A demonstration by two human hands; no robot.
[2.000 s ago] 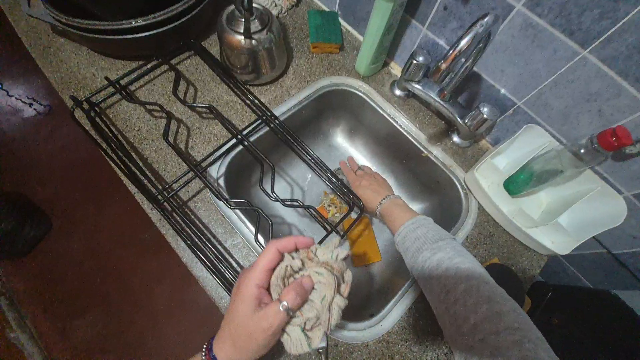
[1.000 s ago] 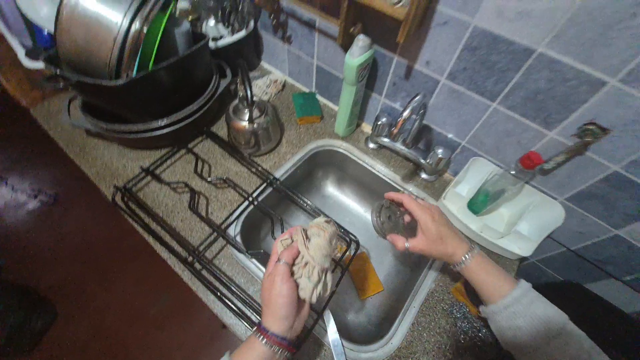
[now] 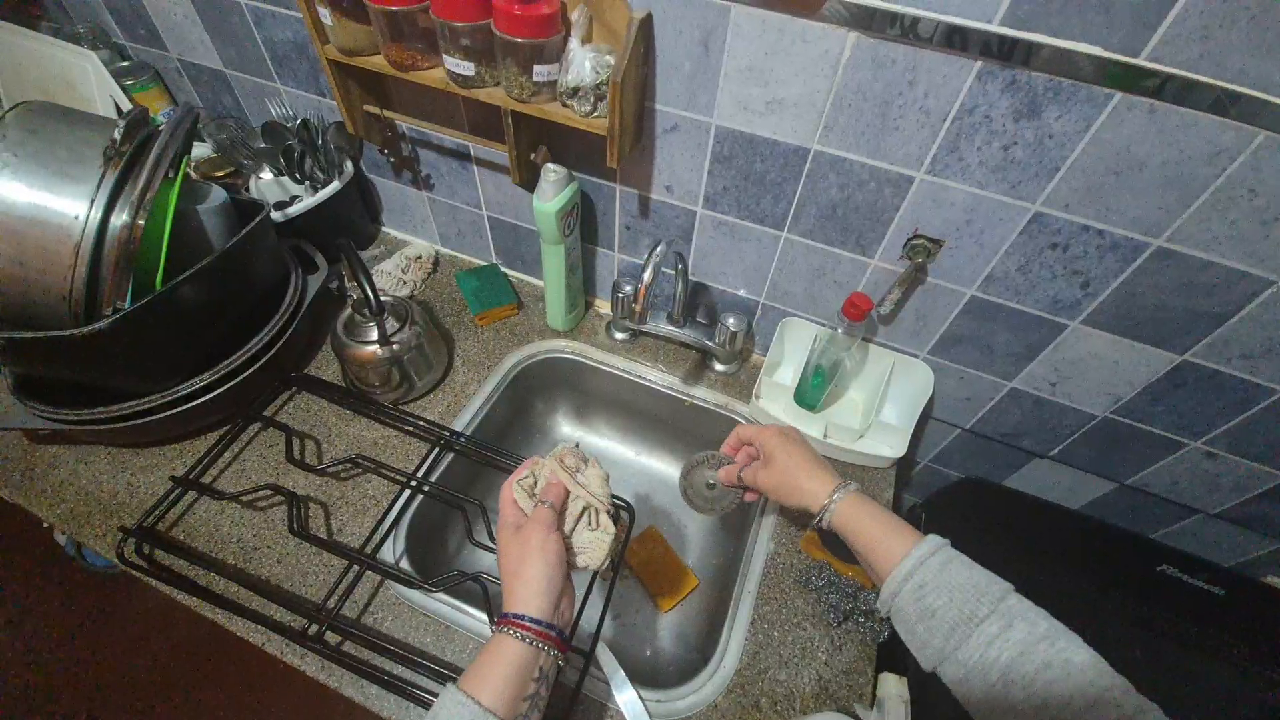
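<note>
My left hand is closed around a crumpled beige cloth, above the right end of a black wire stove grate that lies over the counter and the sink's left side. Between the fingers and thumb of my right hand is a round, flat metal disc with a hole in its middle, perhaps a drain strainer or burner part, raised over the right side of the steel sink. An orange sponge lies on the sink bottom. A knife blade shows at the sink's front edge.
A kettle, stacked pots and a green-and-orange sponge stand or lie left and behind. Near the tap are a green cleaner bottle and a white tray holding another bottle. Steel wool lies right of the sink.
My right hand was low in the sink two seconds ago; it has risen with the disc, which now shows its flat face. The cloth stays in my left hand. The view has tilted up.
</note>
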